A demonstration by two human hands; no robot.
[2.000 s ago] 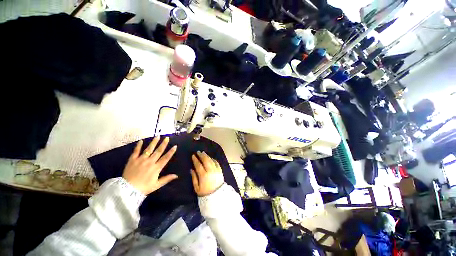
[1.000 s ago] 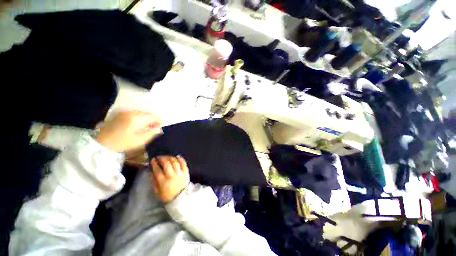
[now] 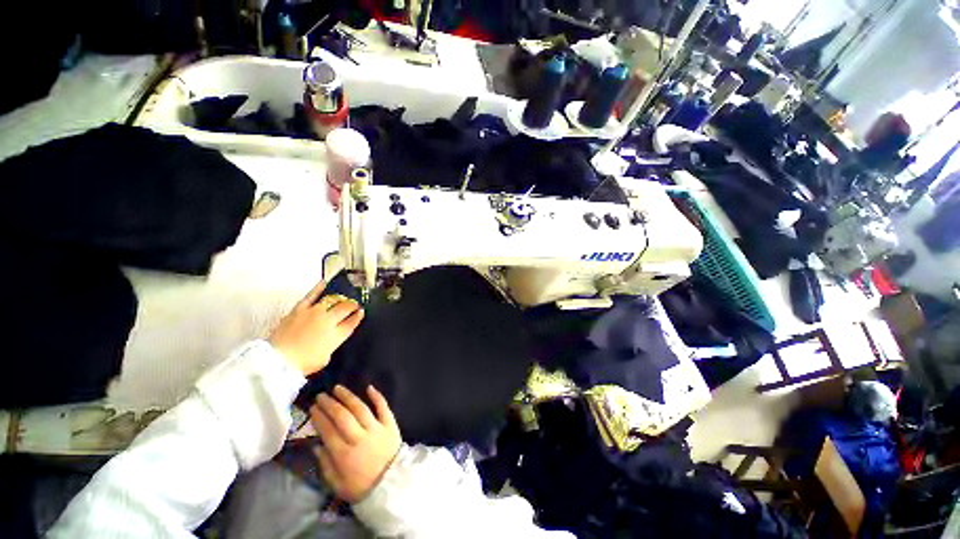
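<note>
The cream-white JUKI sewing machine (image 3: 474,226) stands across the middle. A black cut panel (image 3: 437,353) lies in front of it, its upper left edge at the presser foot (image 3: 368,293). My left hand (image 3: 316,332) is at the panel's left corner beside the foot, its fingertips close together on the cloth; whether it pinches the edge is unclear. My right hand (image 3: 356,437) lies on the panel's lower left edge with its fingers apart. The needle is too small to make out.
A large black cloth heap (image 3: 116,195) lies at the left. A pink-and-white cone (image 3: 345,158) and a red can (image 3: 326,100) stand behind the machine head, near a white trough (image 3: 263,76). Small dark pieces (image 3: 632,353) lie right of the panel. A green basket (image 3: 726,258) is beyond the arm.
The panel has turned and moved, its edge now at the foot. My left hand has come from the left heap's side to the foot. My right hand stays on the panel. The view has shifted.
</note>
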